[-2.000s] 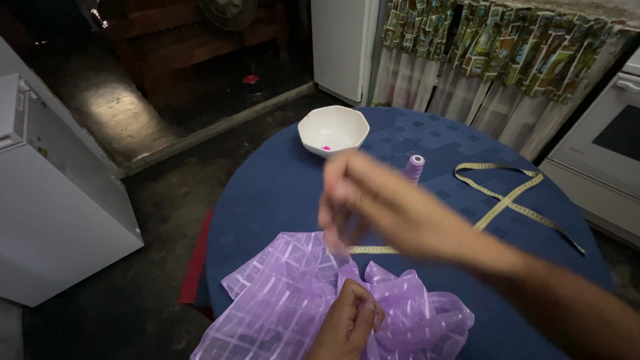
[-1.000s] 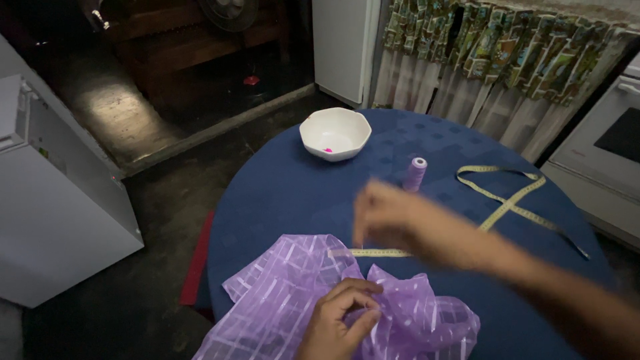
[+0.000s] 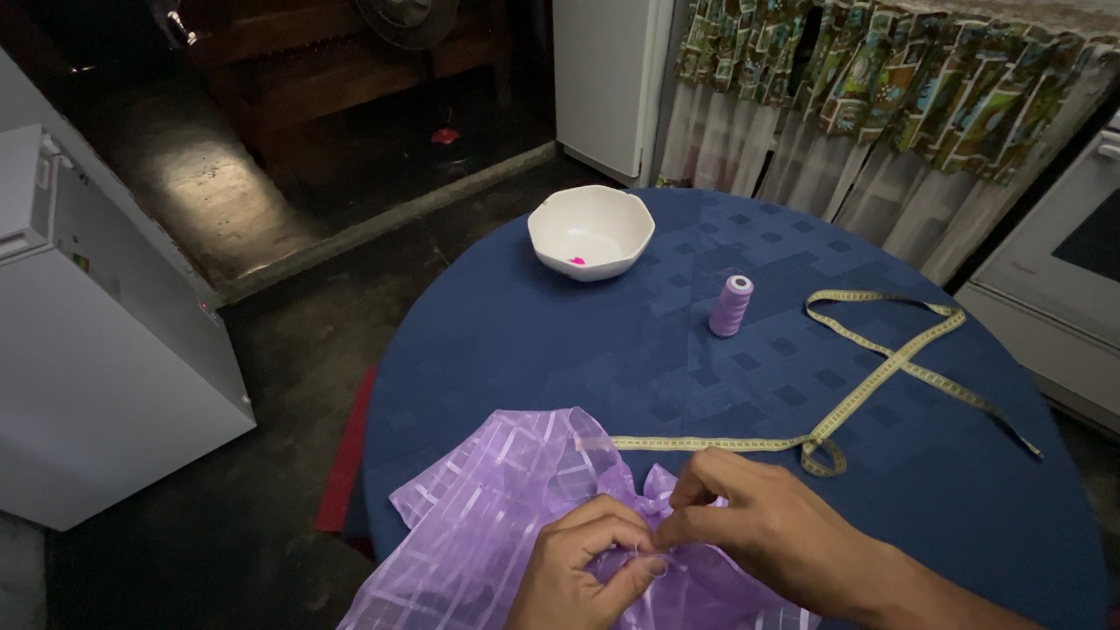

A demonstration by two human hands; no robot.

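Sheer purple fabric with pale stripes (image 3: 516, 490) lies gathered at the near edge of the round table. My left hand (image 3: 591, 560) pinches a gathered part of it between thumb and fingers. Close beside it, touching or nearly so, my right hand (image 3: 744, 516) has its thumb and forefinger brought together at the same gathers. Fine thread shows at the left fingertips; whether a needle is there cannot be seen. A yellow tape measure (image 3: 857, 394) runs from the fabric across the cloth, looped and crossed at the right. A cone of purple thread (image 3: 731, 306) stands upright beyond my hands.
A white octagonal bowl (image 3: 591, 232) with a small pink thing inside sits at the far side of the blue tablecloth (image 3: 542, 350). A red seat edge (image 3: 347, 455) is left of the table. A white appliance (image 3: 114, 367) stands at left, a stove (image 3: 1050, 254) at right.
My right hand was blurred in motion above the fabric in both earlier frames; it has come down beside my left hand at the gathers. The left hand still holds the fabric.
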